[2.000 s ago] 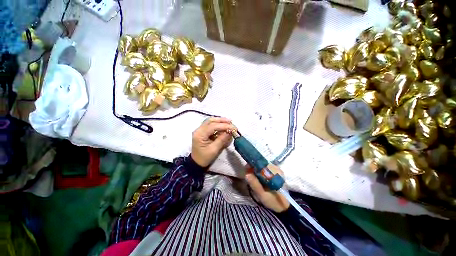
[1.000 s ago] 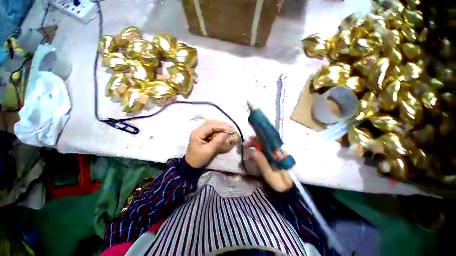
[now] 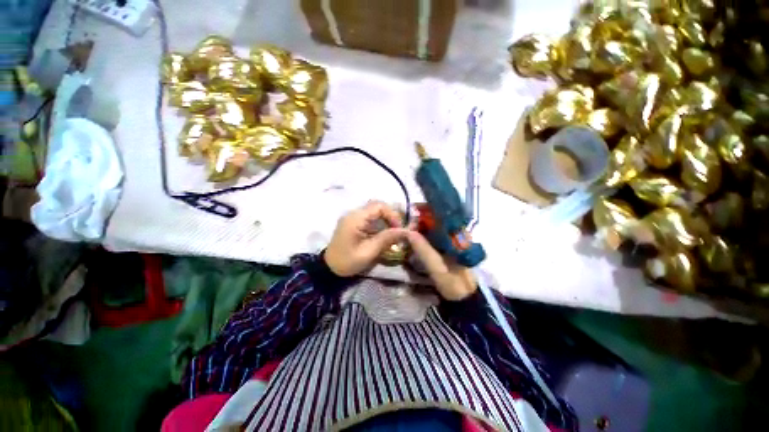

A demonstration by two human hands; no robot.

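My left hand (image 3: pixel 361 242) holds a small gold ornament piece (image 3: pixel 395 251) between its fingers, near the table's front edge. My right hand (image 3: pixel 440 268) is beside it, its thumb and fingertip meeting the left fingertips at the piece. The teal glue gun (image 3: pixel 441 198) with its orange trigger also rests in my right hand, its copper nozzle pointing away from me. A long whitish glue stick (image 3: pixel 512 336) trails from the gun's back. What is pinched between the fingertips is too small to tell.
A gold ornament cluster (image 3: pixel 244 110) is at left, with a black cord and switch (image 3: pixel 207 204) curving round it. A large gold pile (image 3: pixel 666 135) is at right, beside a grey ring (image 3: pixel 569 160) on cardboard (image 3: pixel 513 173). A patterned strip (image 3: pixel 474 164), a box (image 3: pixel 379 25) and a white bag (image 3: pixel 77 181) lie around.
The glue gun's nozzle has moved off the piece in my left hand and now points away. My right fingertips have come in to meet my left ones. The view has shifted slightly.
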